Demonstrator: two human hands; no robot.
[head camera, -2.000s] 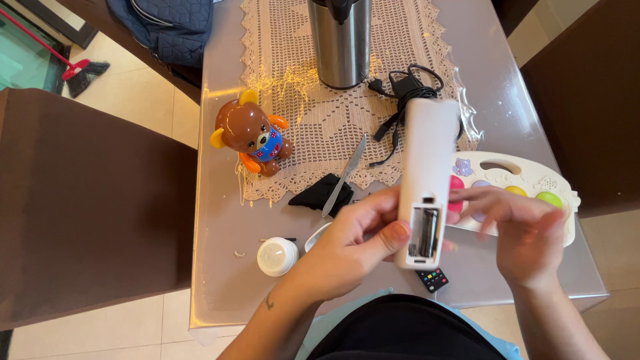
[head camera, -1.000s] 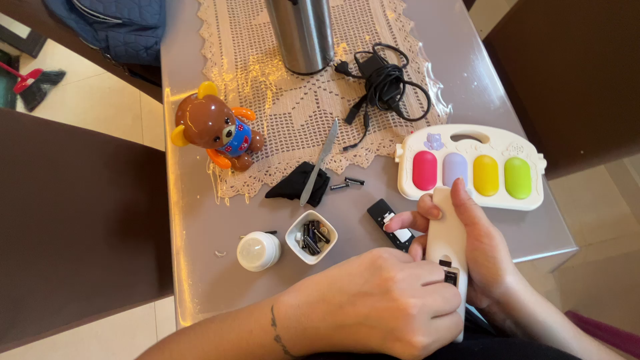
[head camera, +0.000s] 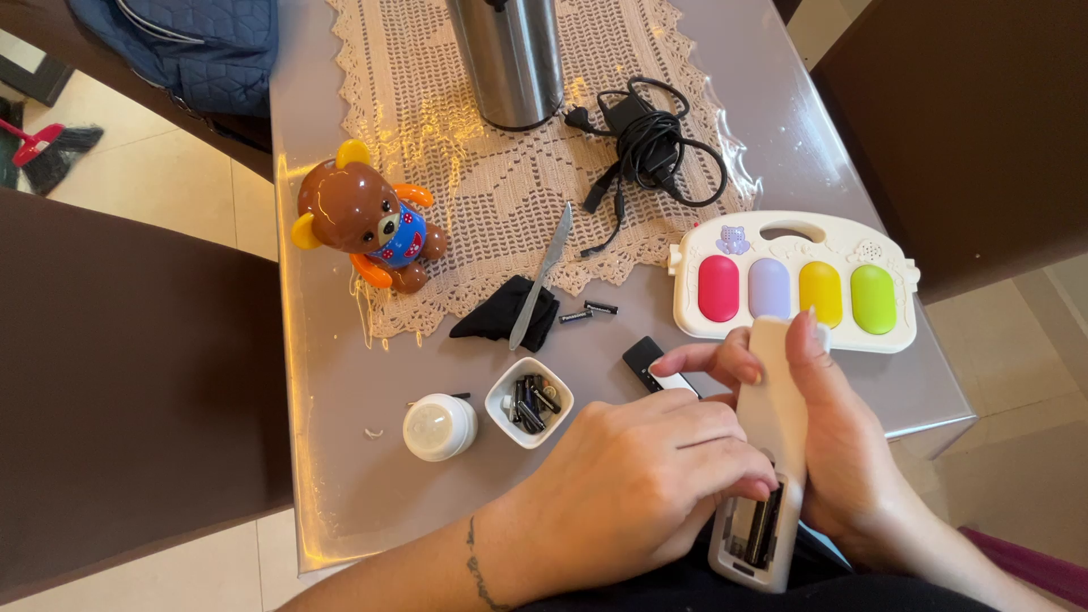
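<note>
My right hand grips a white remote control, its back side up and its battery compartment uncovered at the lower end. A dark battery lies in the compartment. My left hand reaches across, with its fingertips at the upper end of that compartment; whether they pinch anything is hidden. Just beyond the hands, a black remote control lies partly covered by fingers. To its left stand a square white bowl of batteries and a white lidded jar. Loose batteries lie beside a black cloth.
A table knife rests across the cloth. Farther off are a brown toy bear, a steel thermos and a coiled black power adapter on a crocheted tablecloth. A toy keyboard lies near the right table edge.
Two seconds ago one hand held the white remote upright while the other was apart from it. Now the remote is lower, and my left hand's fingers are at its compartment. The view has shifted.
</note>
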